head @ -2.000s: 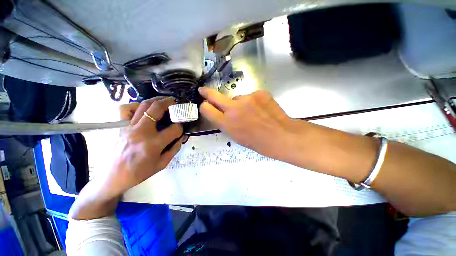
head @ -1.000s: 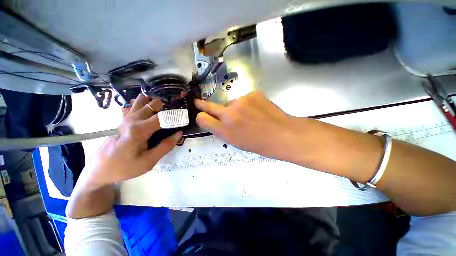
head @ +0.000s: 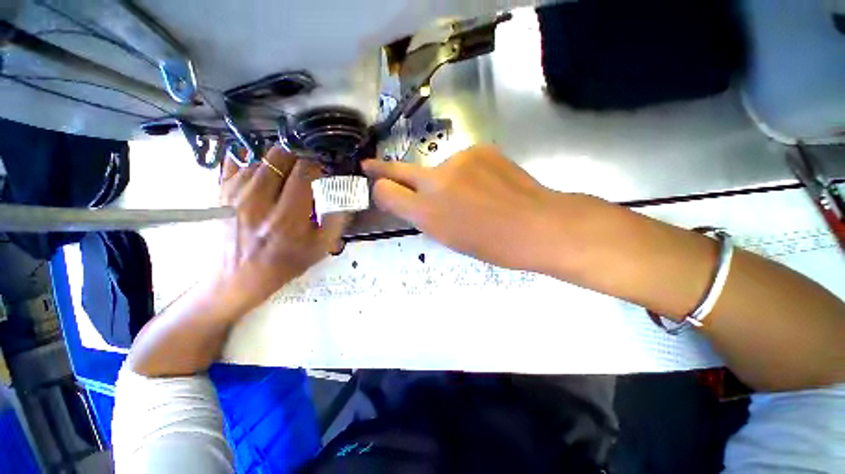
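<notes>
The white sewing machine head (head: 278,46) spans the top, with dark tension discs (head: 329,130) above a white ribbed knob (head: 341,193). My left hand (head: 273,208) is left of the knob, its fingers reaching up under the wire guides. My right hand (head: 463,199) is right of the knob, its index fingertip beside the dark parts under the discs. Only a little black material shows between my hands, and the workpiece is mostly hidden by the knob, discs and fingers. The lit needle plate (head: 428,139) lies just above my right hand. What my fingers grip is not clear.
A black pad (head: 644,56) lies under the machine arm. A red-handled metal tool (head: 820,190) is at the right edge. Black panels (head: 116,292) are at the table's left edge, above a blue crate (head: 264,412). The white table edge (head: 463,356) runs above my lap.
My left hand's fingers have shifted up and closer together beside the knob, and its thumb is now bent in by the knob. My right hand stays beside the knob. The view has shifted slightly.
</notes>
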